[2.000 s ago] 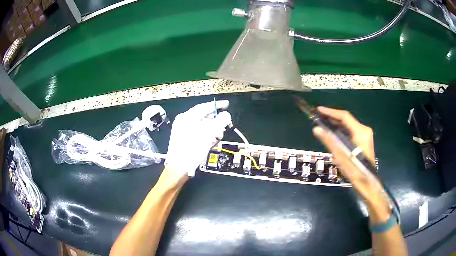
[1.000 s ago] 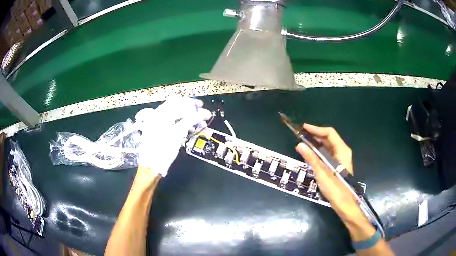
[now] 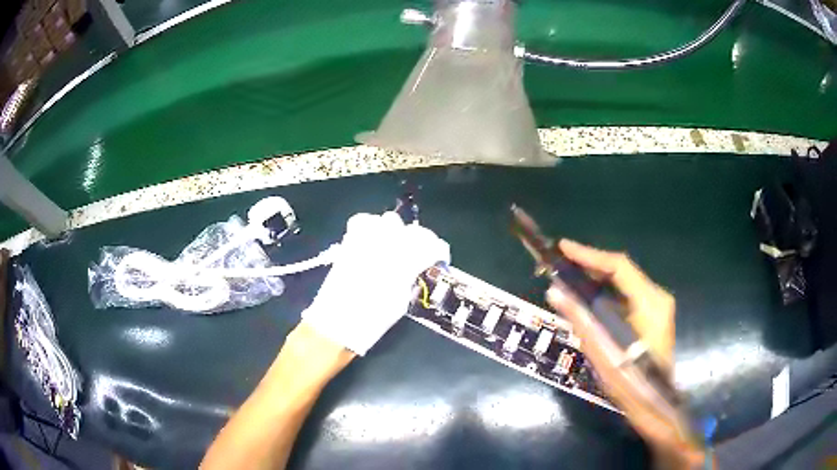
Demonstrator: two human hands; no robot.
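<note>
An open white power strip (image 3: 500, 329) lies tilted on the dark green mat, its right end partly behind my right hand. My gloved left hand (image 3: 381, 271) covers its cord end; small dark parts show just beyond the fingers. What the fingers hold is hidden. A white power cord (image 3: 307, 264) runs left from the glove into a clear plastic bag (image 3: 188, 275). The white plug (image 3: 273, 220) with a dark face lies at the bag's upper right. My bare right hand (image 3: 619, 321) holds the soldering iron (image 3: 574, 289), tip up and left, clear of the strip.
A translucent fume hood (image 3: 468, 101) hangs above the speckled rail (image 3: 303, 173), with the green conveyor (image 3: 275, 92) behind. Another bagged cord bundle (image 3: 46, 349) lies at the far left. A black bagged item (image 3: 785, 243) is at the right.
My left hand has moved right and down over the strip's cord end. The strip has shifted right and tilts more. The plug is uncovered again. My right hand still holds the iron.
</note>
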